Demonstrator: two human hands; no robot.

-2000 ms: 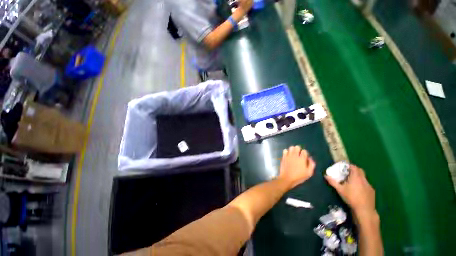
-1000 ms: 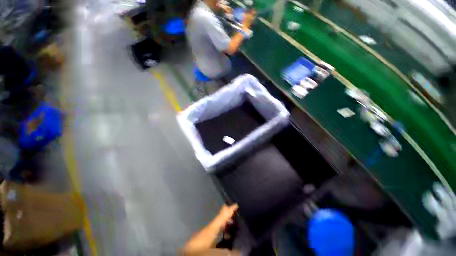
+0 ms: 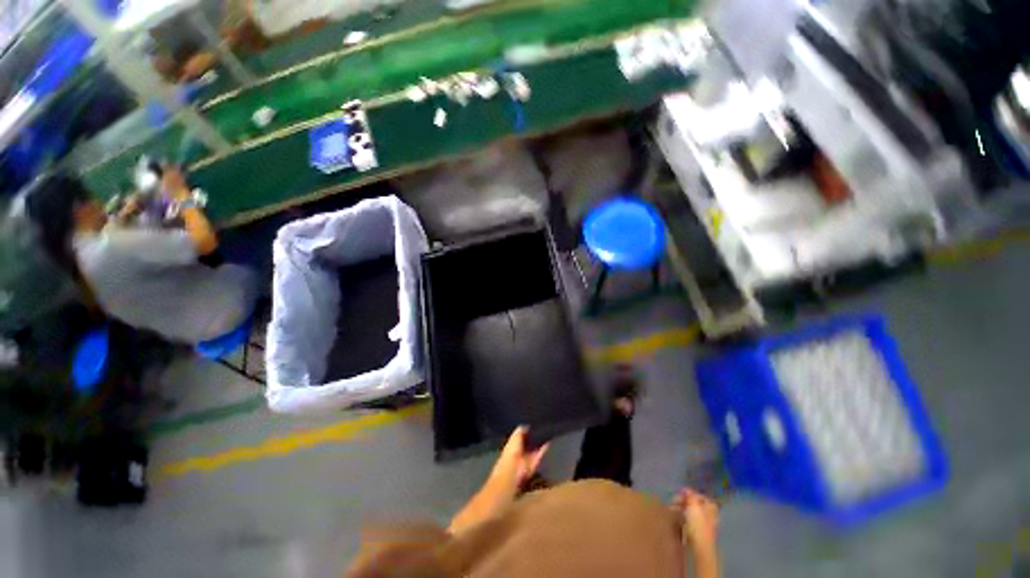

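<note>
A large black crate (image 3: 514, 361) stands on the floor in front of me, with no parts visible in it. My left hand (image 3: 517, 461) is at its near rim; blur hides whether the fingers grip it. My right hand (image 3: 698, 517) is low at my right side, small and blurred, with no object visible in it. A second crate with a whitish plastic liner (image 3: 296, 305) stands beside the black one, on its left. A small white piece shows at its inner right side.
A round blue stool (image 3: 625, 234) is behind the black crate. A blue crate of white units (image 3: 819, 418) is on the floor at right. A white machine (image 3: 779, 215) stands behind it. The green bench (image 3: 395, 141) holds a blue tray (image 3: 331, 147). A seated person (image 3: 169, 277) works at left.
I have turned right, away from the bench. The white unit seen earlier in my right hand is no longer there. My left hand has moved from the bench to the black crate's rim.
</note>
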